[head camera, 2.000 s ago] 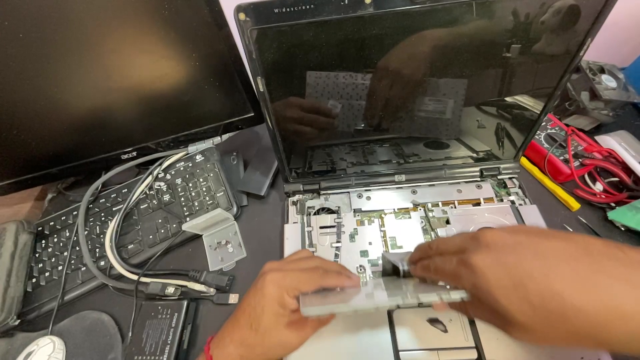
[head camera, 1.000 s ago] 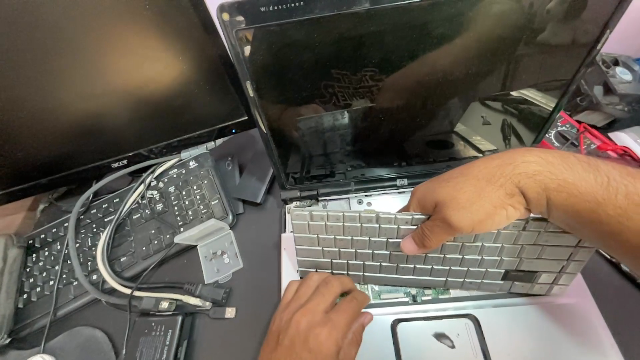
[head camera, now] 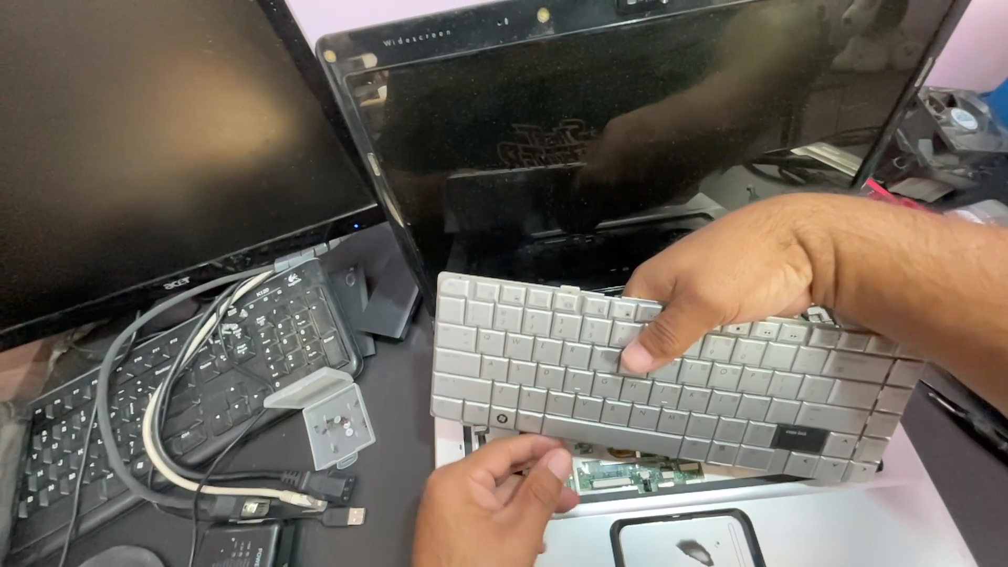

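My right hand point(head camera: 709, 291) grips the top edge of a silver laptop keyboard point(head camera: 583, 402), thumb over the keys and fingers behind. The keyboard is tilted up above the opened laptop base point(head camera: 850, 520), its keys facing me. Below its lower left edge, my left hand point(head camera: 504, 496) has thumb and fingertips close together over the open bay; whether something thin is between them cannot be told. Part of a green circuit board point(head camera: 630, 475) shows under the keyboard. Behind stands the laptop's dark screen point(head camera: 551, 157). The base has a touchpad with a black frame point(head camera: 685, 516).
A black desktop keyboard point(head camera: 197, 386) lies at left with cables point(head camera: 150, 409) across it, below an Acer monitor point(head camera: 157, 157). A small open clear plastic case point(head camera: 339, 425) holding tiny parts sits beside the laptop. A fan point(head camera: 957, 118) and other items are at back right.
The laptop keyboard, seen nearly edge-on over the base two seconds ago, now faces me, held by my right hand. My left hand has let go of it and is below its lower edge.
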